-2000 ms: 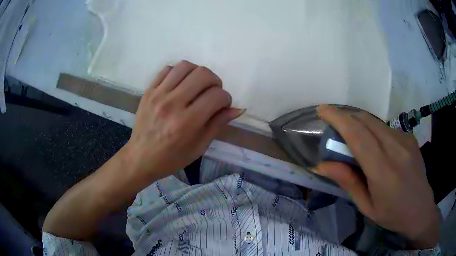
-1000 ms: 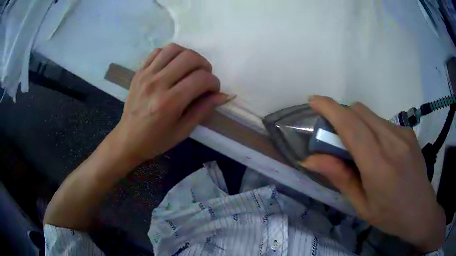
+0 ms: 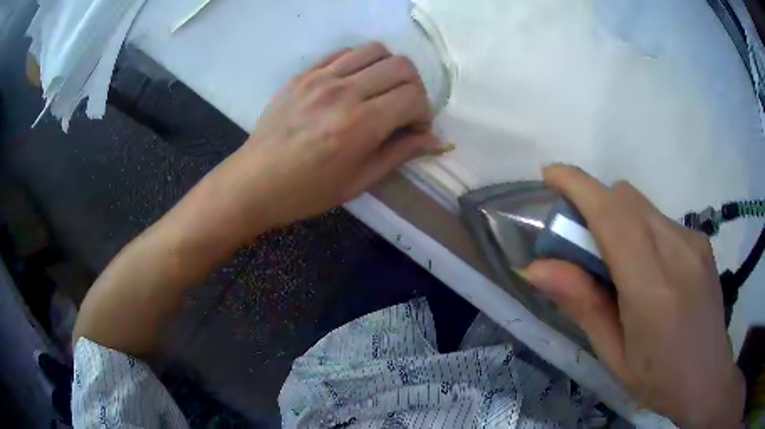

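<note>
The cream garment panel [image 3: 537, 92] lies on the table, its curved notch just right of my left hand. My left hand [image 3: 352, 126] pinches the panel's folded edge between thumb and fingers. The grey-brown strip template [image 3: 419, 209] lies along the table's front edge, partly under my left hand and the iron. My right hand [image 3: 646, 293] is closed round the steam iron [image 3: 512, 222], its pointed tip on the fold facing my left hand. The iron's rear is hidden by my right hand.
White fabric strips [image 3: 84, 50] hang off the table's left side. A loose narrow strip [image 3: 193, 15] lies at the upper left. The coiled iron hose [image 3: 738, 211] and a dark cord run at the right. The table edge [image 3: 453, 276] slants down to the right above a dark floor.
The view has turned, so the table edge slants more steeply. My left hand now sits beside the notch, closer to the iron, and the template's left end is no longer visible.
</note>
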